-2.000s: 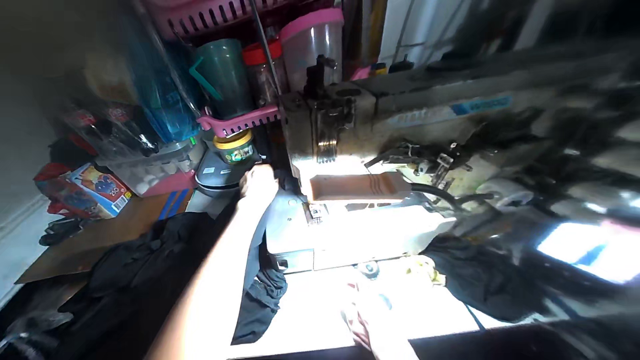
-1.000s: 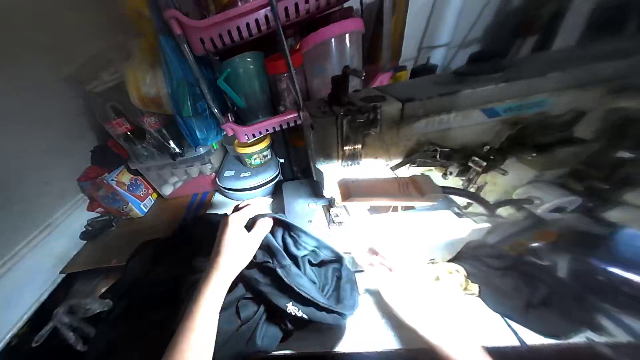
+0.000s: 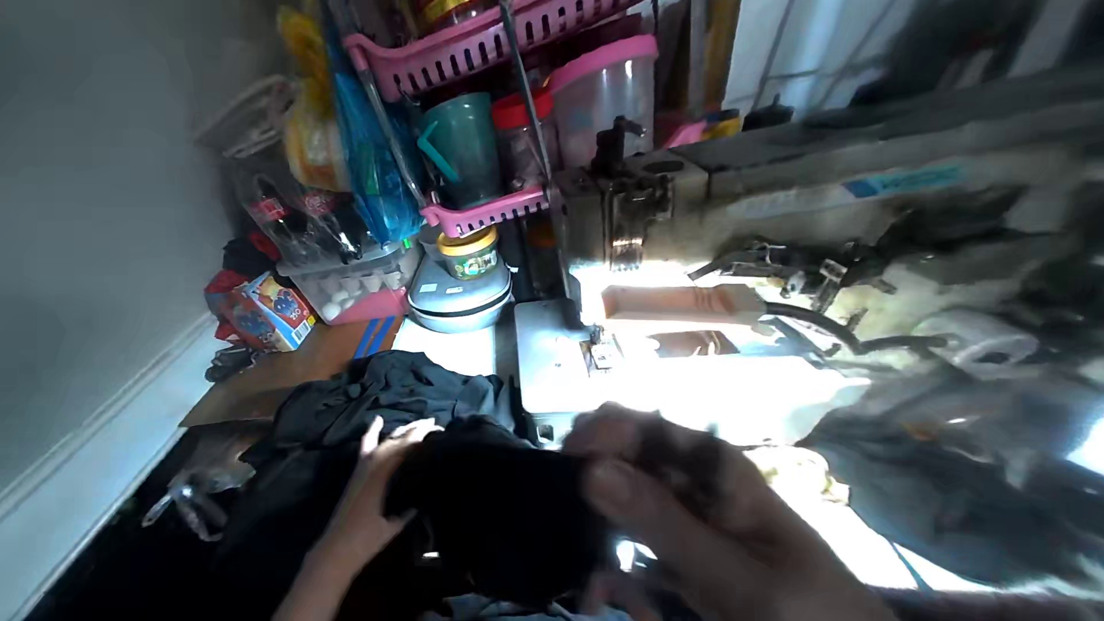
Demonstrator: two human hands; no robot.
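Note:
A piece of black cloth (image 3: pixel 509 509) spans the space between my two hands, close to the camera. My right hand (image 3: pixel 681 500), blurred and raised near the lens, pinches its right edge between thumb and fingers. At its left side is my left hand (image 3: pixel 379 483), its fingers against the dark fabric; how firmly they grip is hidden. More black fabric (image 3: pixel 388 392) lies heaped beyond my left hand. The industrial sewing machine (image 3: pixel 776 224) stands behind, its lit needle and presser foot area (image 3: pixel 601 349) just past my hands, without cloth under the foot that I can see.
A rounded grey case (image 3: pixel 460 297) with a yellow-lidded jar (image 3: pixel 468 253) on it sits left of the machine. Behind are a pink rack (image 3: pixel 487 214), a teal pitcher (image 3: pixel 466 147) and a plastic tub of white items (image 3: pixel 362 285). Dark cloth (image 3: pixel 931 492) lies at the right.
The black cloth, which lay on the table under my left hand one second ago, is now lifted nearer the camera. My right hand has come up from the table to its right edge.

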